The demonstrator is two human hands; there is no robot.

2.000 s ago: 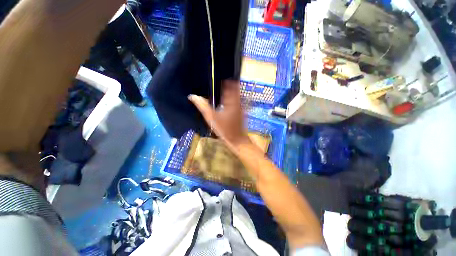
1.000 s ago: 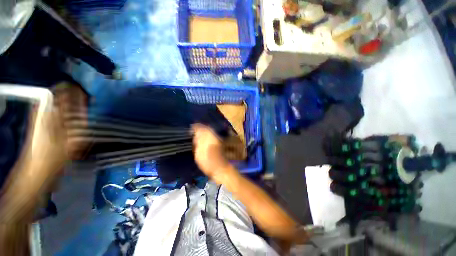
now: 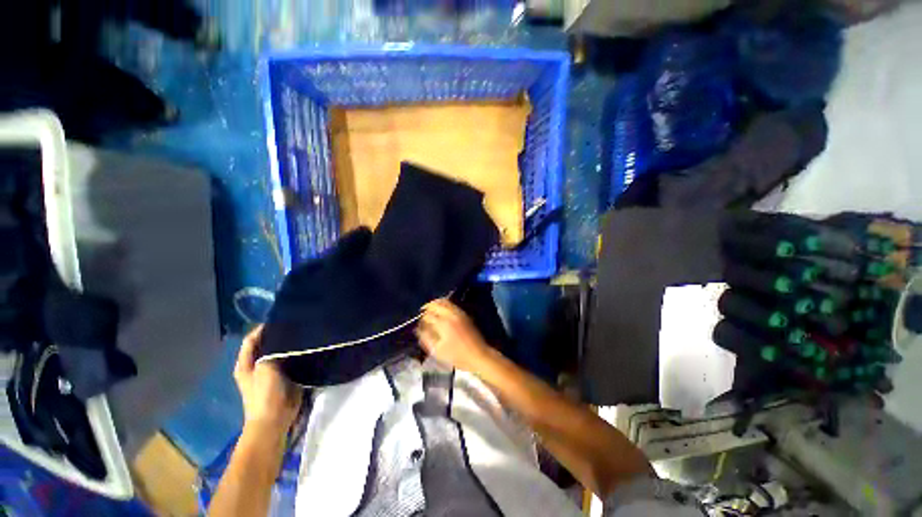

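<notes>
A dark navy garment piece (image 3: 354, 293) with a thin pale stripe hangs between my hands, in front of my body. My left hand (image 3: 265, 384) holds its left end. My right hand (image 3: 448, 335) holds it near the stripe at the right. Part of the cloth hangs over the near side of a blue plastic basket (image 3: 412, 53). A tan board liner (image 3: 435, 136) lies in the basket bottom. The fingers are partly hidden by the cloth.
A white tub (image 3: 63, 217) with dark garments stands at the left. Thread cones with green tips (image 3: 809, 303) and a white paper sheet (image 3: 694, 348) are at the right. Blue plastic and dark cloth (image 3: 687, 111) lie at the upper right. A tan board piece (image 3: 165, 475) shows at the lower left.
The garment was stretched out to the left over the basket and is now gathered close to my body. My left hand has come in from the far left. The view has shifted over the basket.
</notes>
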